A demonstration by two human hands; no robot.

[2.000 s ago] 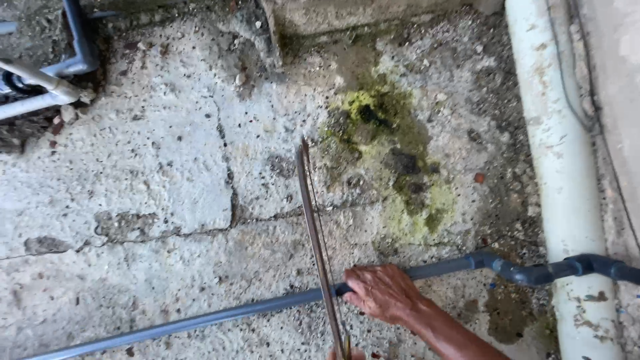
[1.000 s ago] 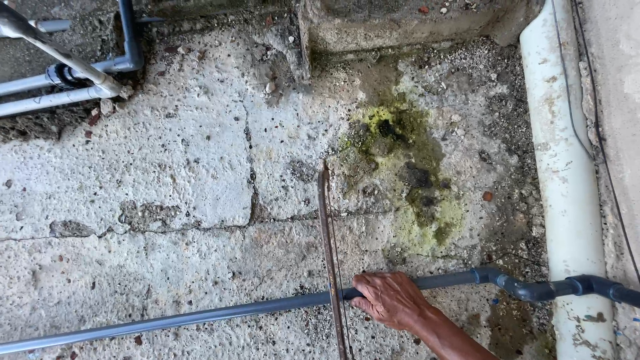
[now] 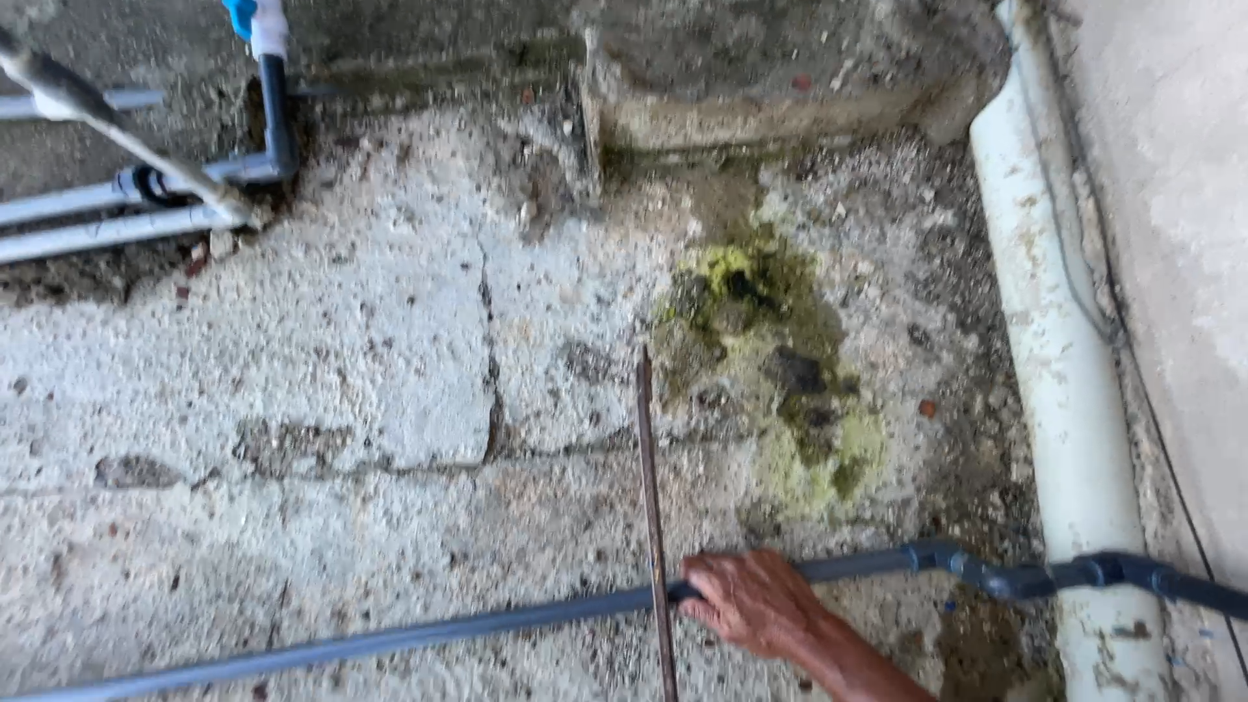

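My right hand (image 3: pixel 756 602) reaches in from the lower right, back of the hand up. Its fingers are closed around a grey plastic pipe (image 3: pixel 458 624), which runs across the bottom of the view. Just left of the fingers, a thin brown hacksaw (image 3: pixel 651 468) lies across the pipe, seen nearly edge-on. Its far tip points up toward the mossy patch; its handle is below the frame. My left hand is out of view. At the right, the grey pipe joins several bent fittings (image 3: pixel 1014 577).
A thick whitish pipe (image 3: pixel 1058 370) passes under the grey fittings beside the right wall (image 3: pixel 1170 195). Rough concrete (image 3: pixel 370 370) with cracks and a mossy patch (image 3: pixel 751 292) lies beneath. Thinner pipes (image 3: pixel 117 229) are at upper left, and a concrete ledge (image 3: pixel 760 122) at the top.
Fingers at the hacksaw's handle, seen at the bottom edge two seconds ago, have left the view. The right hand keeps its grip on the pipe beside the saw. The view has shifted somewhat.
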